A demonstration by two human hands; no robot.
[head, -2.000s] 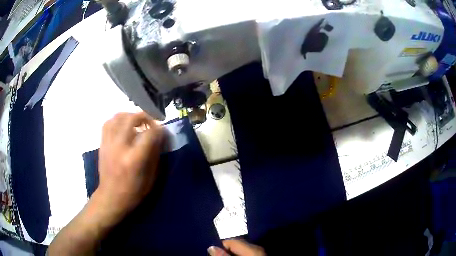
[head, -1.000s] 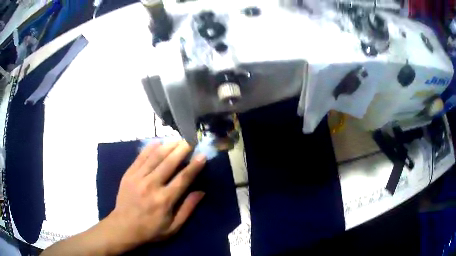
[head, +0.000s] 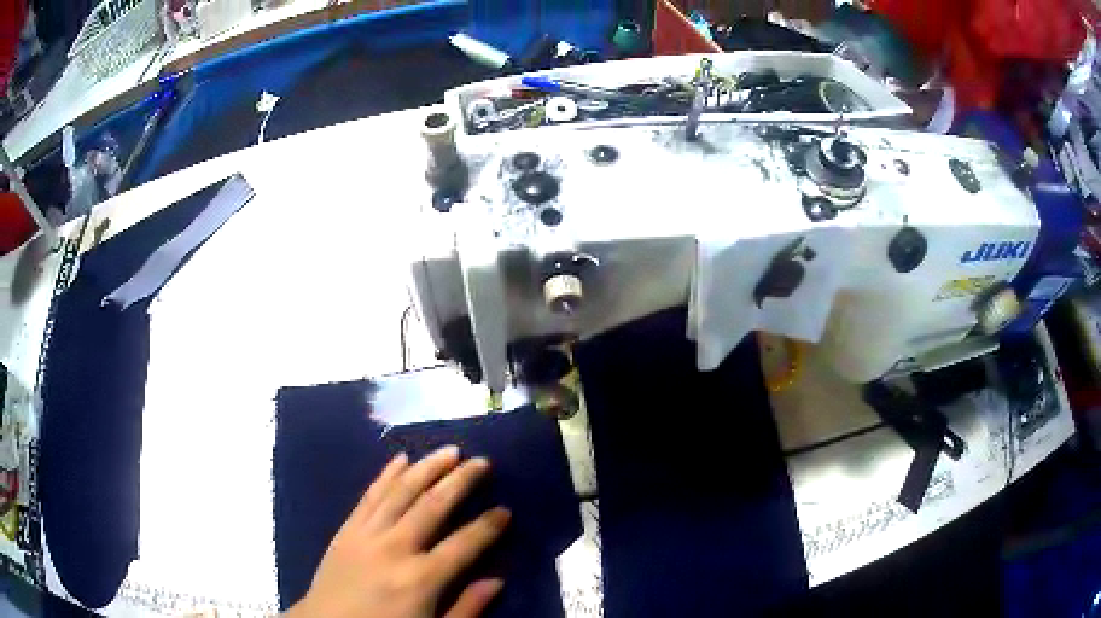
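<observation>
A navy cloth panel lies on the white table, its upper right edge under the needle area of the white sewing machine. A pale strip lies along the panel's top edge, reaching the presser foot. My left hand rests flat on the panel below the strip, fingers slightly spread. My right hand is out of the picture. A second navy panel runs under the machine arm, right of the needle.
A long navy piece with a pale strip lies at the left table edge. A tray of small items stands behind the machine. A black angular part and a yellow loop are at the right.
The view has tilted up, showing the tray. My left hand has moved down off the pale strip and lies flatter than at first. My right hand, at the bottom edge earlier, has left the picture.
</observation>
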